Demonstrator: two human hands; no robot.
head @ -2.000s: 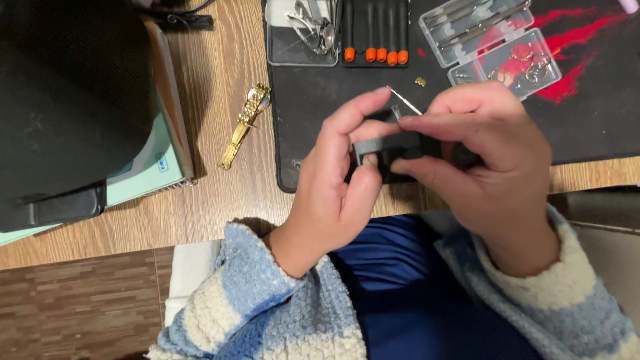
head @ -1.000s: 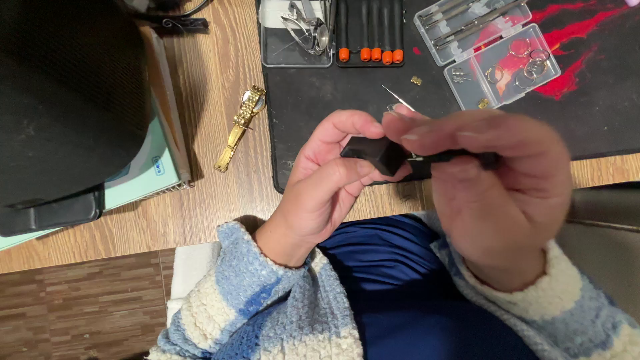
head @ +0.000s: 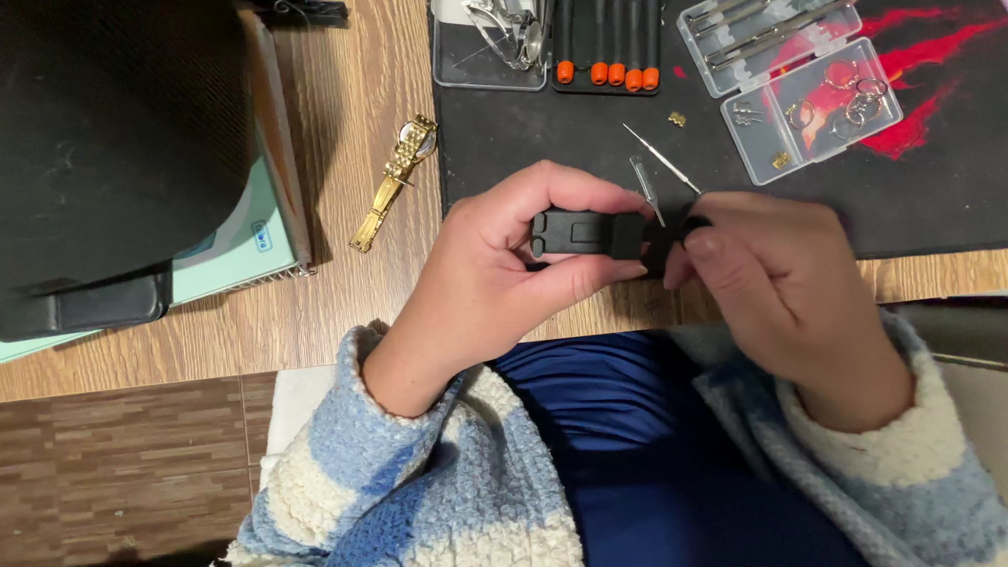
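My left hand (head: 512,252) grips a small black plastic block-like tool (head: 591,235) between thumb and fingers, above the table's front edge. My right hand (head: 764,276) has thumb and fingers closed on the dark right-hand part of the same tool; blur and the fingers hide its shape there. Just beyond the hands, on the black mat (head: 535,142), lie a thin metal pointed tool (head: 661,157) and small metal tweezers (head: 647,189). A small gold link piece (head: 677,119) rests farther back. A gold bracelet watch (head: 394,181) lies on the wood to the left.
A clear tray with a silver watch (head: 512,35), a black holder with orange-tipped tools (head: 606,76) and an open clear case (head: 811,110) with rings, metal bits and screwdrivers stand at the back. Notebooks (head: 236,252) and a black object (head: 118,142) are at left.
The pointed metal tool, held in my right hand two seconds ago, now lies on the mat. The black tool has been turned in my hands, and my right hand has closed on its right part.
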